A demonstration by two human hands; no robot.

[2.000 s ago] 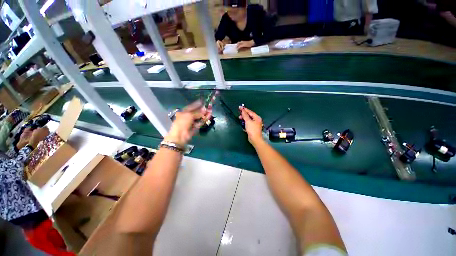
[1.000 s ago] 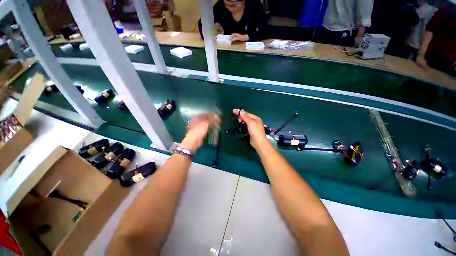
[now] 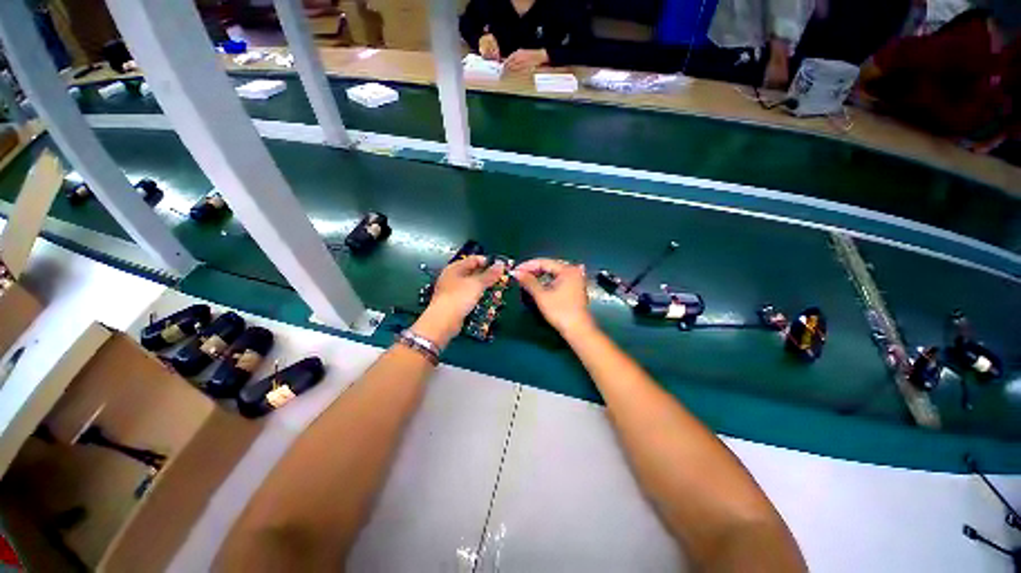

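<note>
My left hand is over the green belt, its fingers closed on a small circuit board that hangs below the fingertips. My right hand is just to its right, with thumb and forefinger pinched at a tiny pale connector beside the board. Whether the connector is seated in the board cannot be told. A black rounded body shows partly behind my left hand. Dark shapes under my right fingers are too blurred to name.
Black bodies with leads lie on the belt at right, near a long clear strip. Several black bodies stand on the white bench beside an open carton. White posts rise at left. A person sits across.
My left hand has come right, close to my right hand, and now holds the board steadily at the connector. The view has shifted slightly, and a black body at left has moved closer to the hands.
</note>
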